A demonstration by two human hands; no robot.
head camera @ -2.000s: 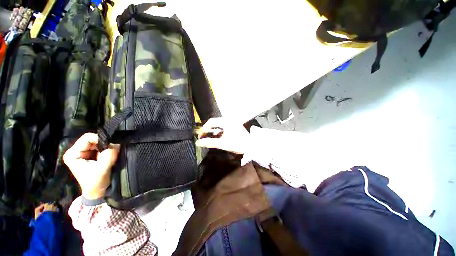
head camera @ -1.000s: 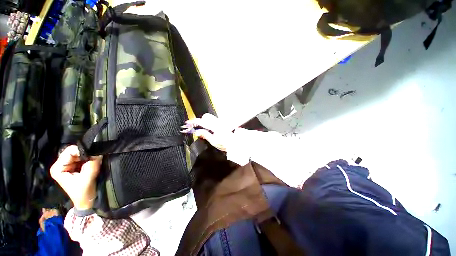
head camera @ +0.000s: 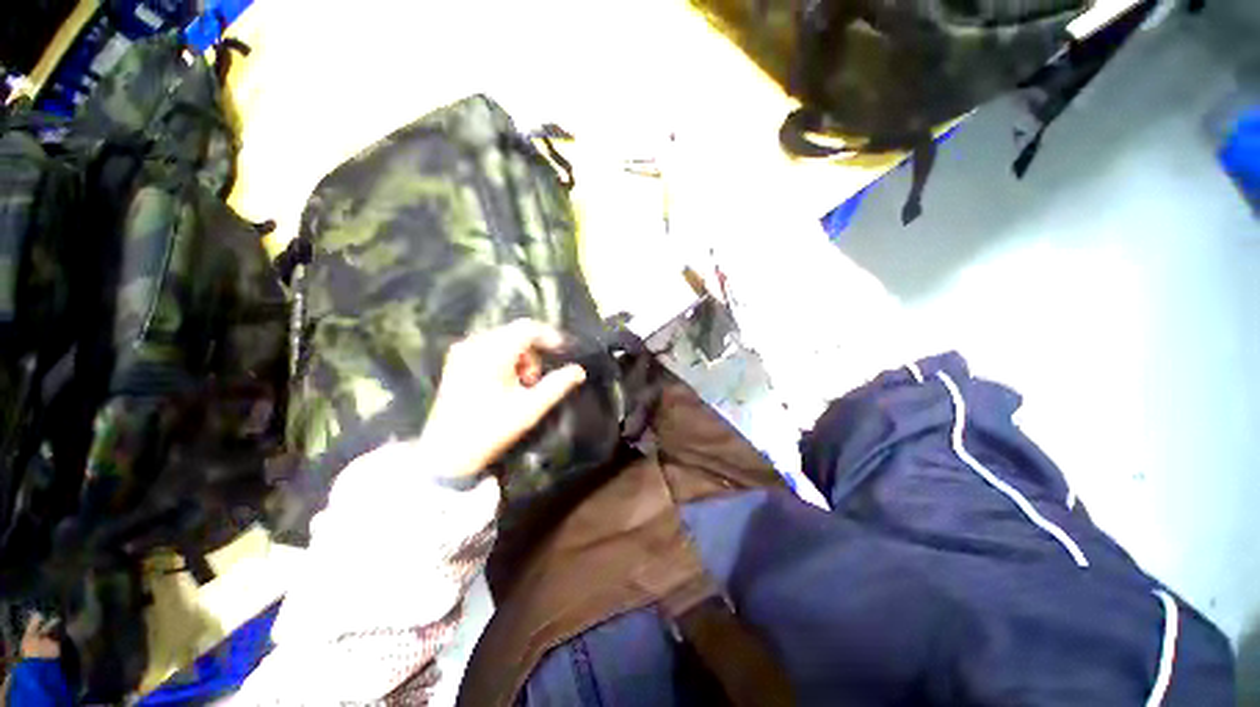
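Note:
A camouflage backpack (head camera: 394, 263) lies in front of my brown apron, its plain camouflage face up and its narrow side towards the right. My left hand (head camera: 491, 394) reaches over its lower part from below, thumb and fingers closed on black webbing (head camera: 594, 380) at the right side edge. My right arm is a washed-out white shape right of the bag; the outline of my right hand is lost in glare, and what it holds cannot be told. The bag's bottom meets the apron.
Camouflage backpacks (head camera: 152, 290) stand packed at the left. Another backpack (head camera: 926, 62) lies at the top right, webbing tails hanging over the edge of the yellowish table (head camera: 297, 69). Another person's hand (head camera: 39, 638) and blue sleeve show at the lower left. Pale grey floor (head camera: 1105, 318) lies right.
The backpack has turned from mesh-pocket side up to camouflage face up. My left hand has moved right across it. My right hand, visible before at the bag's right edge, is now lost in glare.

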